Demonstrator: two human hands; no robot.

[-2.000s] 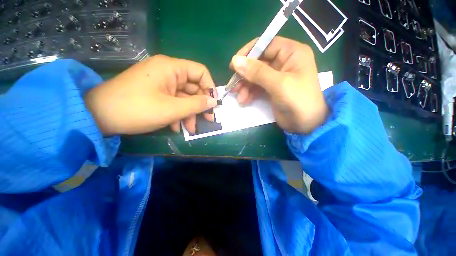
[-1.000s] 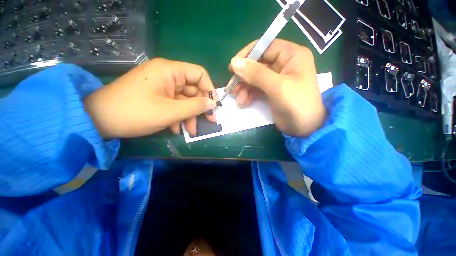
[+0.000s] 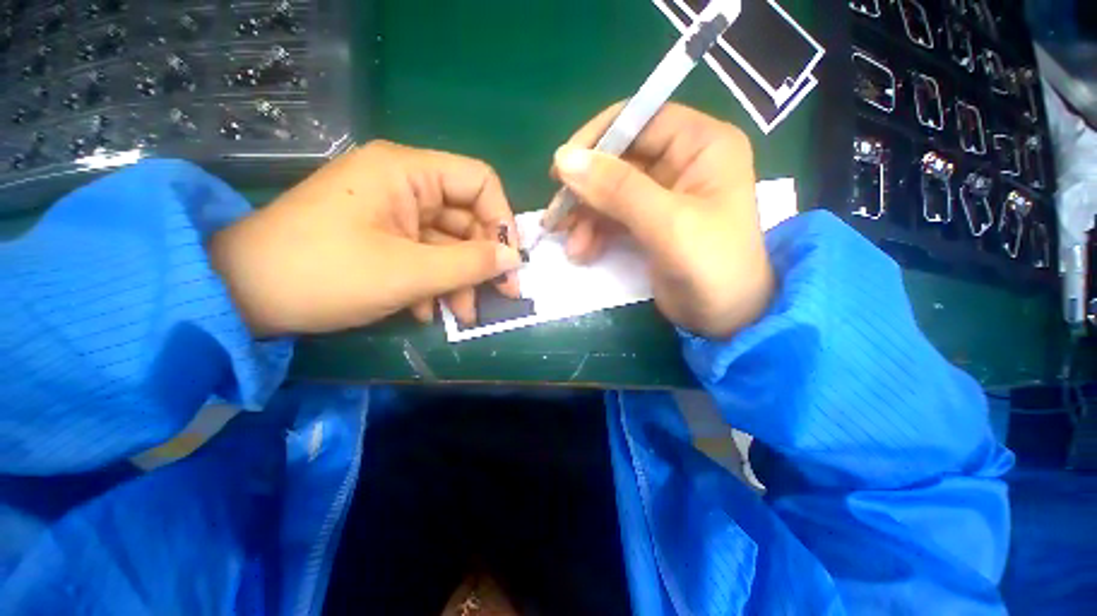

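My left hand (image 3: pixel 373 237) pinches a small dark component (image 3: pixel 504 234) between thumb and fingers; the fingers hide most of it. My right hand (image 3: pixel 680 211) holds slim silver tweezers (image 3: pixel 651 99) like a pen. Their tip is at the component, by my left thumb tip. Whether the tip touches it or holds a tiny black piece is too small to tell. The white adhesive sheet (image 3: pixel 596 280) lies under both hands, with a black block (image 3: pixel 499 308) at its left end, partly covered by my left fingers.
A clear blister tray (image 3: pixel 181 90) with small dark shiny parts is at the upper left. Spare black sheets with white borders (image 3: pixel 774 46) lie beyond my right hand. A black tray (image 3: pixel 902 132) of silver metal frames is at the right. The green bench edge runs in front of me.
The tweezer tip has shifted very slightly at the component. Both hands otherwise keep nearly the same pose, and the left hand still pinches the part.
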